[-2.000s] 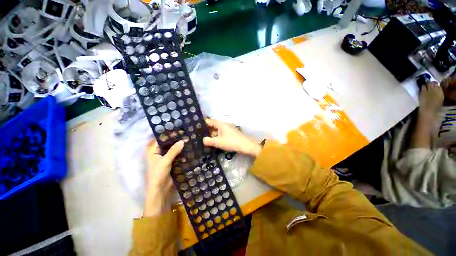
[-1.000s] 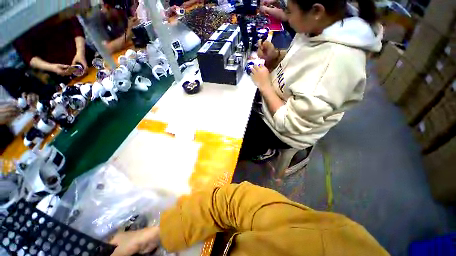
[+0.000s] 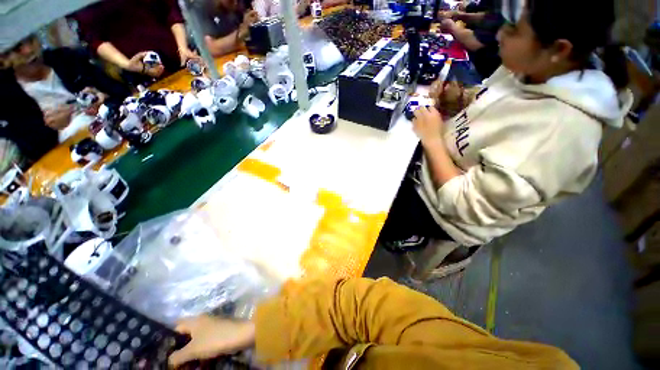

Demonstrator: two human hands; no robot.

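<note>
The black perforated tray [image 3: 71, 316] lies slanted at the lower left, cut off by the picture's left and bottom edges. Pale round spots show in its rows of holes. My right hand [image 3: 210, 338] is at the tray's right end, fingertips on its edge, holding it; the fingers are partly blurred. The mustard sleeve runs off to the right. My left hand is not in view. A clear plastic bag [image 3: 170, 278] lies crinkled beyond and under the tray's right end, with a few small dark spots in it.
White housings [image 3: 94, 209] are heaped at left, more along the green strip [image 3: 170, 173]. A black box fixture [image 3: 369, 90] and round black object [image 3: 322, 122] stand on the bench [image 3: 275, 217]. A person in a cream hoodie [image 3: 517, 155] sits right; others sit across.
Since two seconds ago the view has swung right and up, leaving my left hand and the blue bin out. Since one second ago it has shifted slightly; my right hand stays at the tray.
</note>
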